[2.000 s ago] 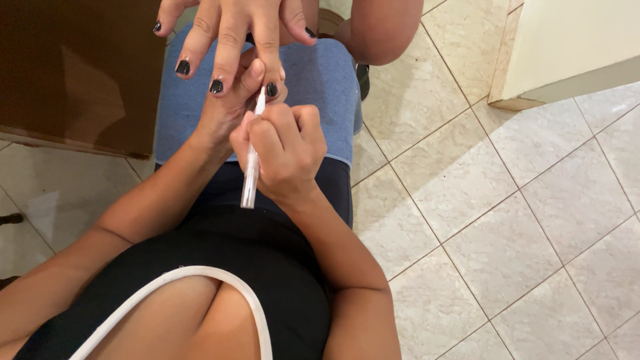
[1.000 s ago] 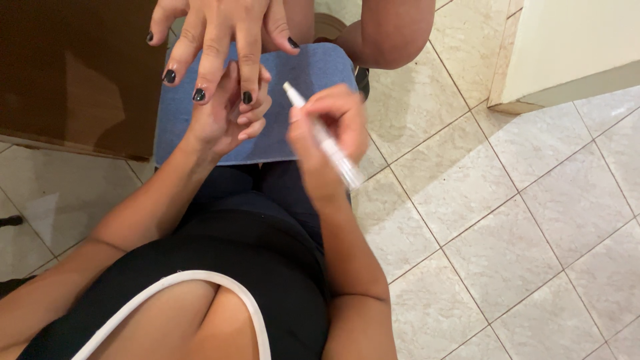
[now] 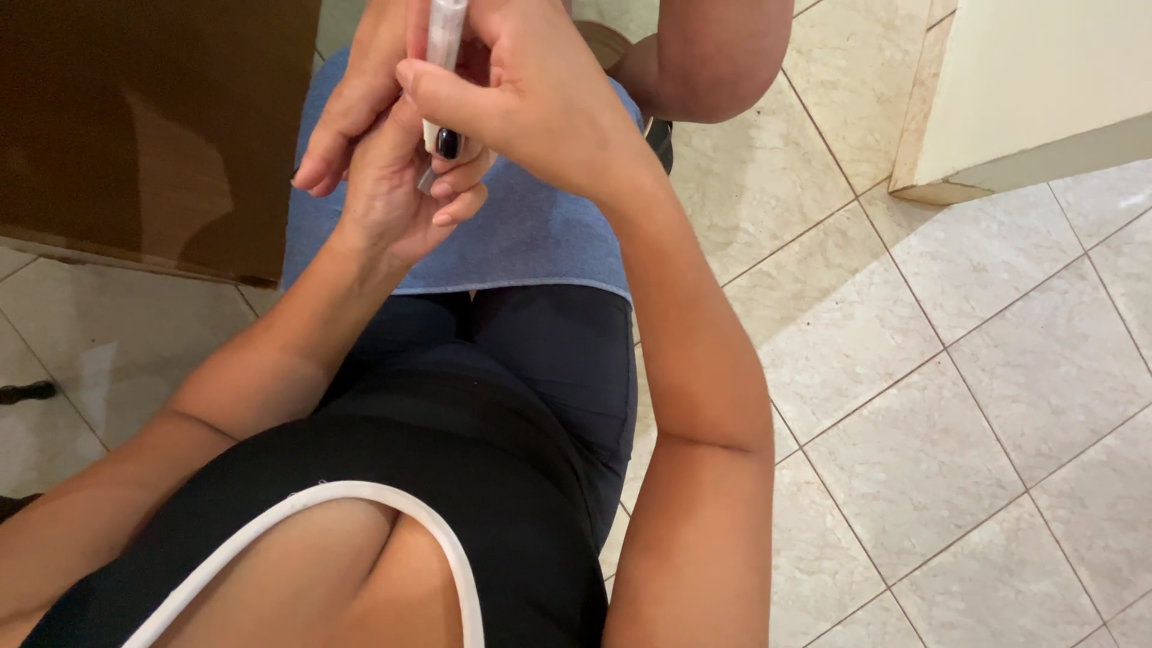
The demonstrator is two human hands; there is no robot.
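My right hand grips a clear and white pen-like tube near the top edge. Beneath it my left hand holds a finger of the other person's hand. One nail with glossy black polish shows between my hands, close beside a white part below the tube. Whether that part belongs to the tube, and whether its tip touches the nail, I cannot tell. My right hand covers much of the other person's hand. Under the hands a blue cloth lies across my lap.
A dark brown wooden panel stands at the left. The other person's bent knee is at the top. To the right, a pale wall end meets the tiled floor. A small black object lies at the far left.
My right hand, apart from the other person's hand a second ago, has come back over it with the tube, which now points up. The other person's fingers have shifted.
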